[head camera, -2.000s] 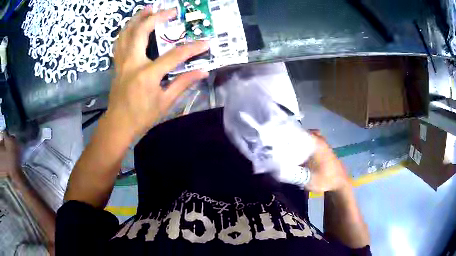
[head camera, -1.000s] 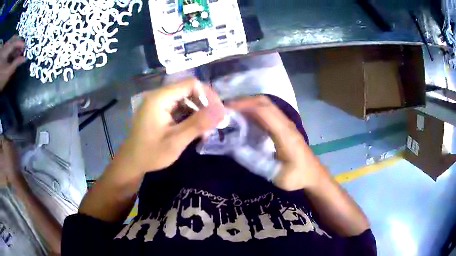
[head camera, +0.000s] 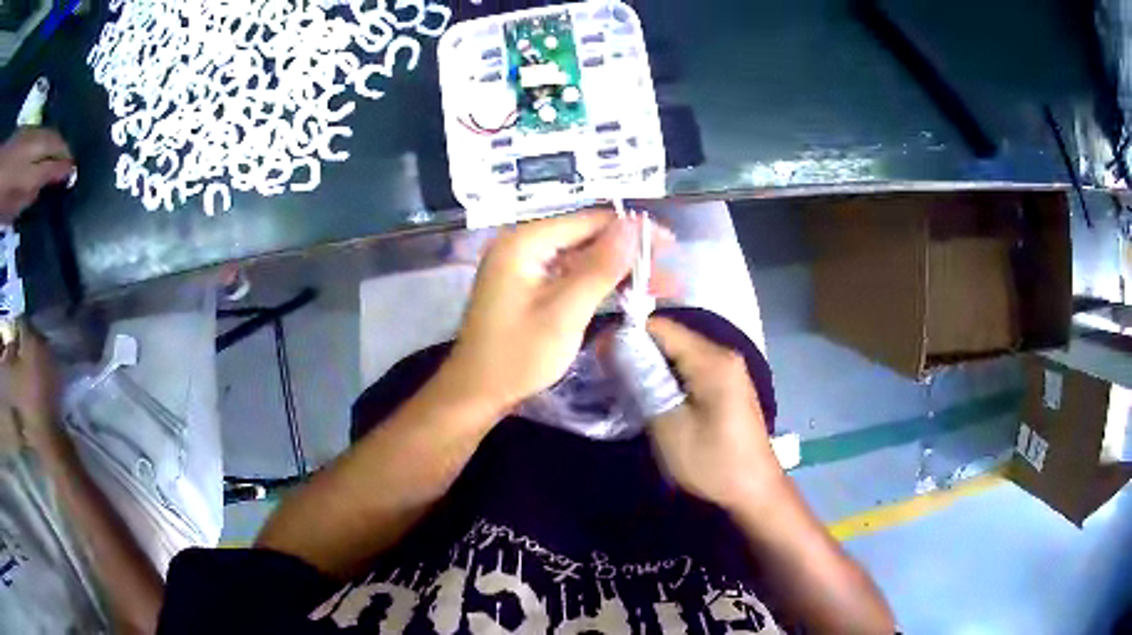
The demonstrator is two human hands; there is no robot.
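The white housing [head camera: 497,186] lies open side up at the bench edge, with a green circuit board [head camera: 544,77], thin red and black wires and a black rectangular module [head camera: 546,168] inside. My left hand [head camera: 534,298] is just below it, fingers pinched on the white cord end [head camera: 641,254] near the housing's edge. My right hand [head camera: 701,403] is below and to the right, closed around the cord, with a whitish wrap on one digit [head camera: 648,370]. The clear plastic bag [head camera: 577,395] hangs between my hands over the lap, partly hidden by them.
A large loose pile of white U-shaped clips [head camera: 248,93] lies on the dark bench [head camera: 795,99] at left. A cardboard carton [head camera: 937,279] stands below the bench at right, another [head camera: 1074,434] beyond it. Another person's hand [head camera: 31,168] and arm show at left.
My left hand came off the housing, and my right hand brought the bagged cord in from the lower right. Both hands then moved up, bringing the cord end to the housing's edge.
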